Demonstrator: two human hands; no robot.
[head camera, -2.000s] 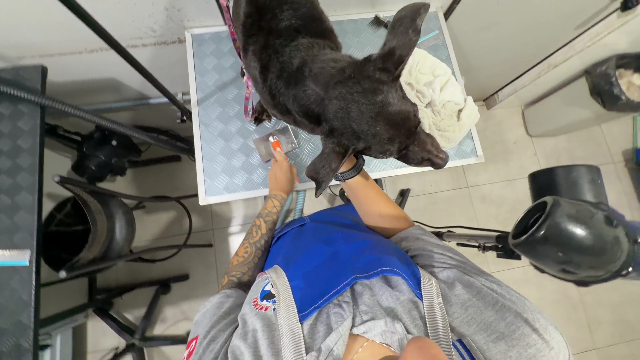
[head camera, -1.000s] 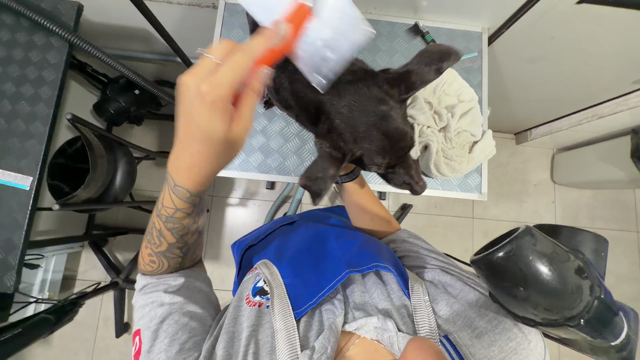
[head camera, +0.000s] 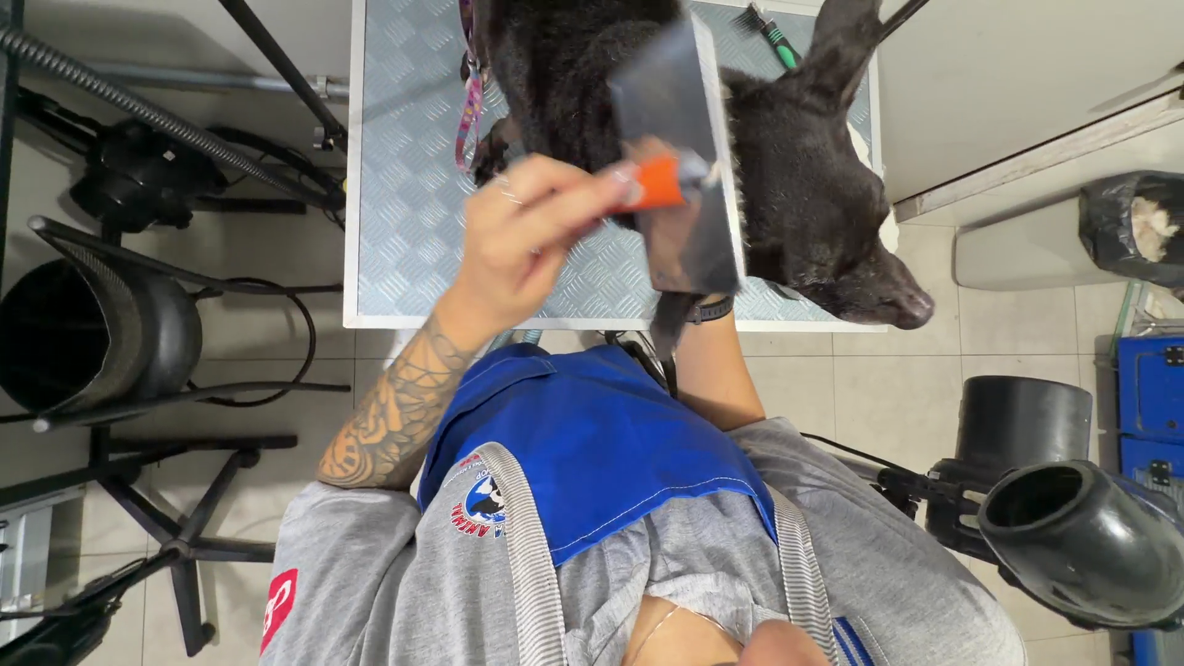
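My right hand (head camera: 523, 245) grips the orange handle (head camera: 647, 183) of a wide, flat grey grooming brush (head camera: 689, 157), apparently a slicker brush. Its thin bristled edge faces right, in front of the black dog (head camera: 592, 65). The dog's head (head camera: 814, 194) points right, its muzzle over the table's near edge. My left wrist wears a dark watch band (head camera: 710, 310); the hand beyond it is hidden behind the brush and dog, so its grip does not show. A patterned pink strap (head camera: 470, 116) hangs by the dog's left side.
The grooming table (head camera: 398, 213) has a textured top and pale rim. A black and green comb-like tool (head camera: 772, 37) lies at its back right. Black dryers (head camera: 1078, 527) stand at lower right, another nozzle (head camera: 102, 333) at left. A lined bin (head camera: 1124, 231) is far right.
My right hand lifts the brush from the table's left part, raises it high, and now has it lower and farther right. The dog's muzzle has turned more to the right.
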